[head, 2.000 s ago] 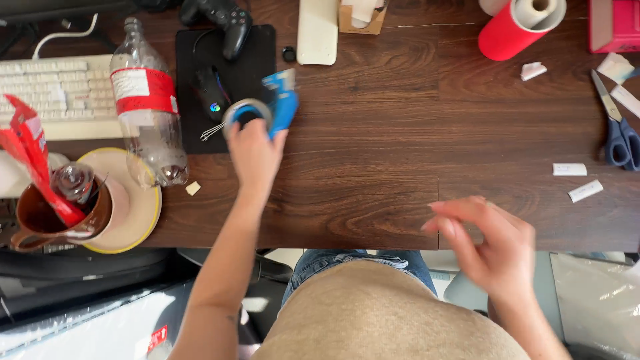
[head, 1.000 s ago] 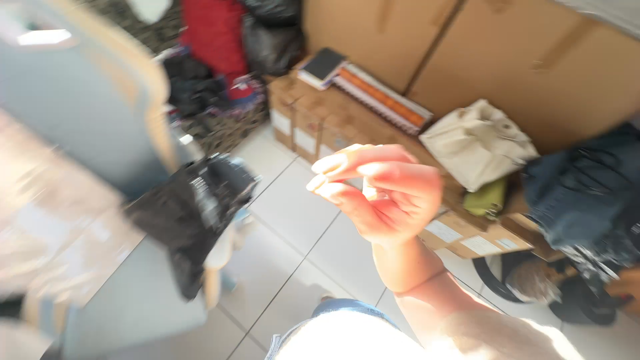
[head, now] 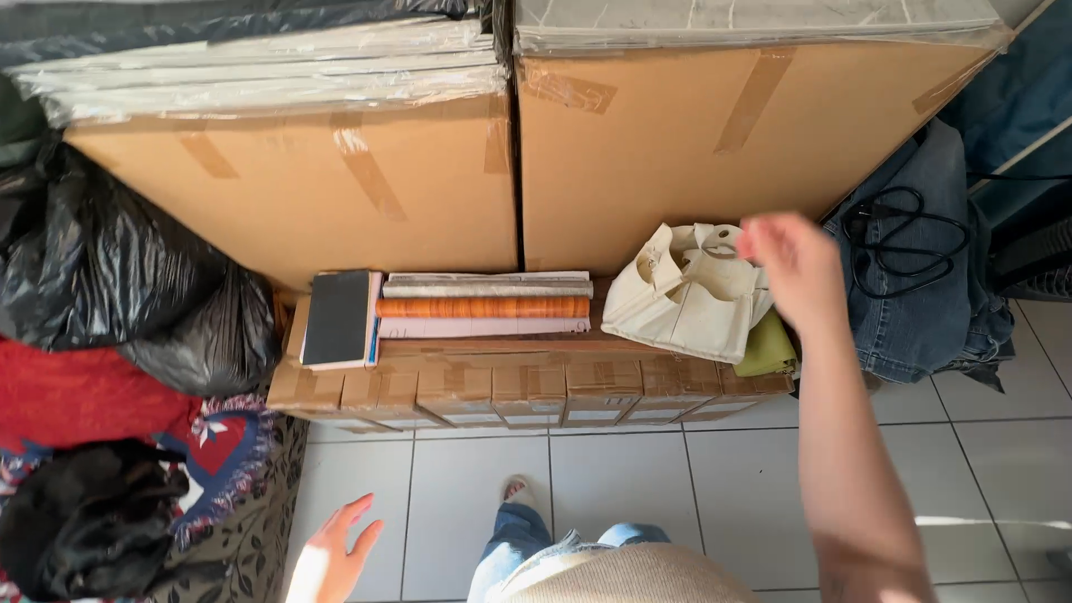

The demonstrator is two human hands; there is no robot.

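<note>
My right hand (head: 791, 255) is at the upper right edge of a cream canvas bag (head: 682, 297), its fingers blurred and partly curled near the bag's strap; whether they grip it I cannot tell. The bag stands open-topped on a row of small cardboard boxes (head: 529, 389), against a large carton. A green pouch (head: 766, 345) lies beside it, partly behind my forearm. My left hand (head: 335, 544) hangs over the floor at the lower left, fingers apart, holding nothing.
Large taped cartons (head: 335, 193) rise behind. A dark notebook (head: 337, 318) and several rolls (head: 486, 307) lie left of the bag. Black plastic bags (head: 100, 251) and a black dog (head: 92, 511) are at left. Folded jeans (head: 913, 285) with a black cable (head: 904, 226) lie at right.
The view has swung from the desk to the stacked cartons. The blue item in my left hand two seconds ago is no longer in it. My right hand is now at the canvas bag.
</note>
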